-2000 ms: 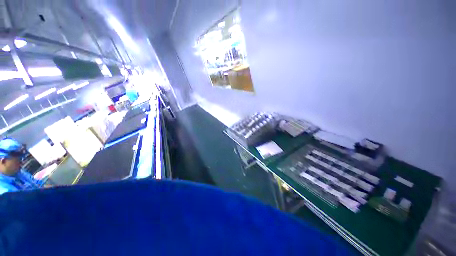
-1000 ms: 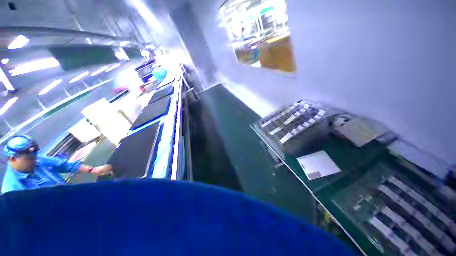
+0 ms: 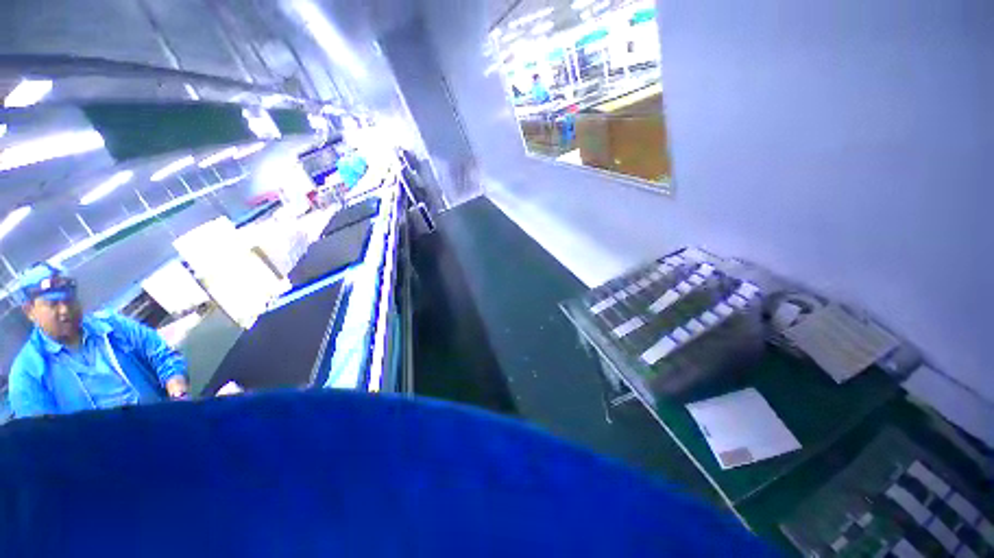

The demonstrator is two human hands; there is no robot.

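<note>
Neither of my hands is in the picture. A large blue shape, blurred and very near, fills the lower part of the view. The green-topped bench (image 3: 714, 427) stands at the right. On it lie a white paper sheet (image 3: 742, 426), a clear component tray (image 3: 804, 510) with rows of white cables at the bottom right, and a stacked blister tray (image 3: 687, 351) with white strips at the far end. Black panels (image 3: 286, 337) lie on the conveyor line at the left.
Another person in blue (image 3: 93, 365) stands at the left beside the nearest panel. Pale boxes (image 3: 223, 262) stand behind the line. A green floor strip (image 3: 545, 327) runs between line and bench. A pale wall with a window (image 3: 594, 104) is at the right.
The view has turned, so the bench trays and window sit farther right than at first. The other person first reached over the nearest panel, then drew back and now stands more upright.
</note>
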